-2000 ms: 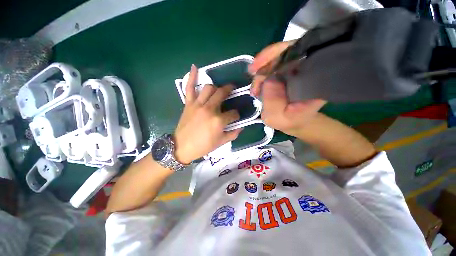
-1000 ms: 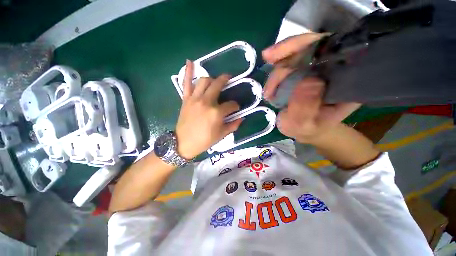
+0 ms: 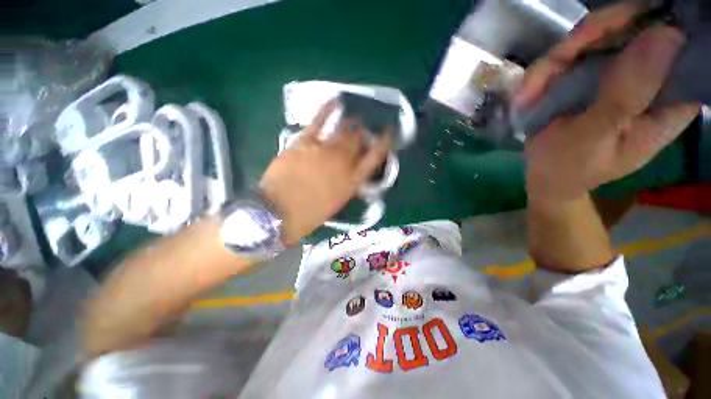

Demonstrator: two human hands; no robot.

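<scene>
White looped housings (image 3: 407, 117) lie fanned on the green surface in front of me, blurred. My left hand (image 3: 323, 160) is over their left part with fingers bent among the loops; the blur hides how firmly it holds them. My right hand (image 3: 604, 128) is at the upper right, wrapped around the dark grey electric screwdriver (image 3: 565, 97). The driver's front end is close to the silver-white screw feeder (image 3: 475, 74). Small bright specks, maybe screws, show on the green surface below the feeder.
Stacked white housings (image 3: 144, 167) stand at the left. A small white part (image 3: 76, 234) lies below them. Crinkled clear plastic (image 3: 47, 86) is at the far left. A pale curved rail (image 3: 168, 22) edges the green surface at the top left.
My right hand and the screwdriver have moved up and right, away from the housings to the feeder. My left hand has shifted slightly on the housings, and the top one has turned. The view has shifted slightly.
</scene>
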